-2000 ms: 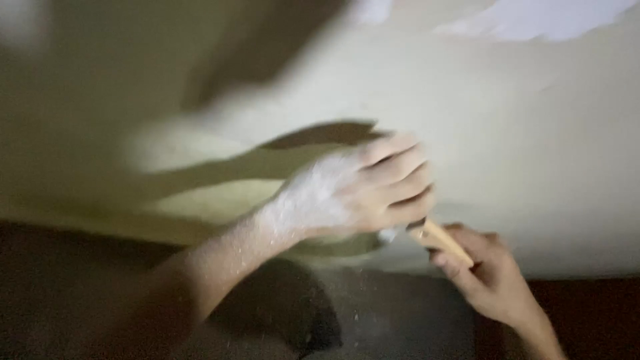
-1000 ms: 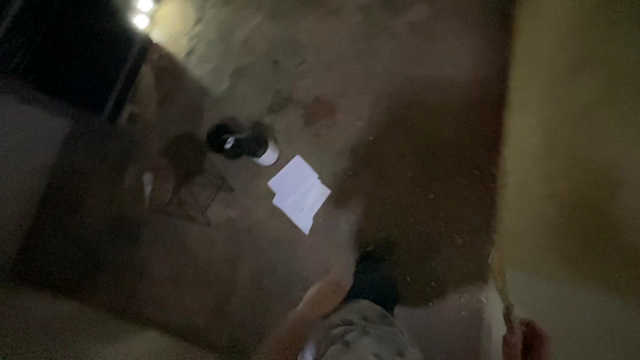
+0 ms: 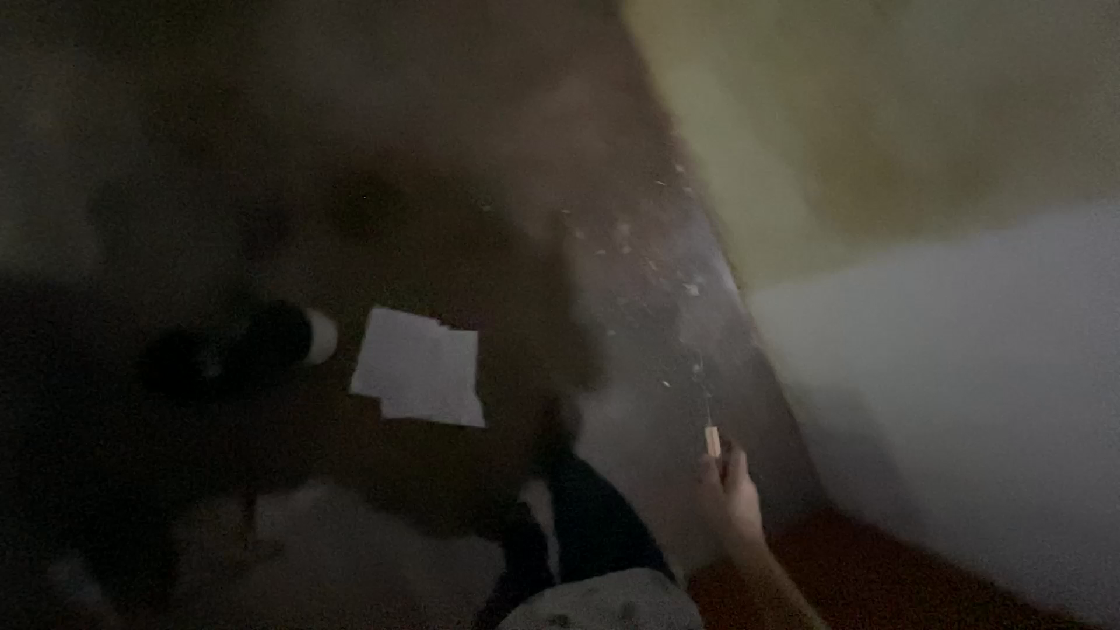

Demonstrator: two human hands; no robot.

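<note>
In dim light my right hand (image 3: 731, 494) holds a tool by its pale, probably wooden handle (image 3: 713, 441), low at right of centre. A thin, faint part of the tool points up from the handle; its kind cannot be made out. White flakes (image 3: 691, 289) lie scattered on the floor (image 3: 639, 350) beyond it, along the foot of the wall (image 3: 945, 350). My left hand is out of view.
White sheets (image 3: 420, 367), perhaps paper, lie overlapping on the floor left of centre. Beside them is a dark object with a white end (image 3: 321, 337). My legs (image 3: 595, 516) show at the bottom. The wall rises at the right.
The view has swung from the wall down to the floor. Two seconds ago both hands were together at the wall by the pale handle; now only the right hand shows, holding it.
</note>
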